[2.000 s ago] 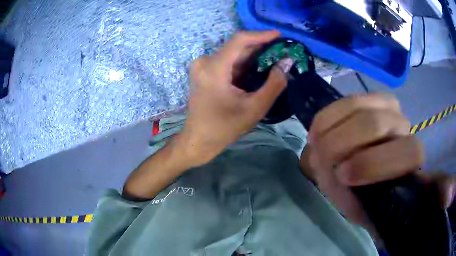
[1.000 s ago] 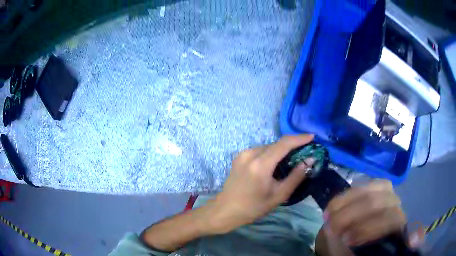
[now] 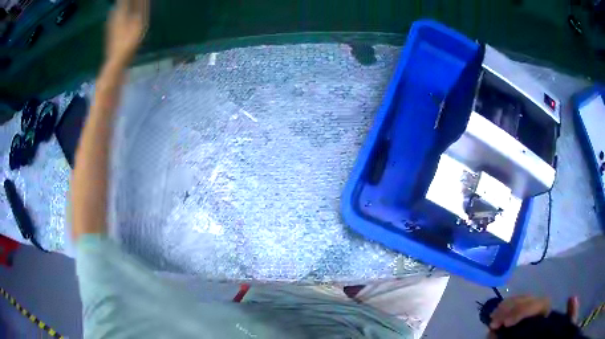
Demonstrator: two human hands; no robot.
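Note:
My left hand [image 3: 128, 25] reaches out to the green conveyor belt [image 3: 265, 16] at the upper left. It is blurred and partly cut off by the top edge, and I cannot tell what it holds. My right hand [image 3: 524, 310] is at the lower right, closed around the black electric screwdriver [image 3: 540, 328], which is partly cut off by the bottom edge. The screw feeder [image 3: 507, 149], a white box with a small metal mechanism, stands in the blue tray [image 3: 378, 126] at the right.
Several black round housings [image 3: 46, 119] lie at the left, by a flat black square piece [image 3: 69, 129] partly behind my left forearm. A thin black object [image 3: 18, 208] lies nearer. Shiny film covers the bench [image 3: 265, 159]. A black cord [image 3: 549, 225] hangs right of the tray.
My left hand has left the screwdriver's tip and moved far up and left to the belt. The housing with the green board is no longer seen. My right hand is lower. The view has shifted.

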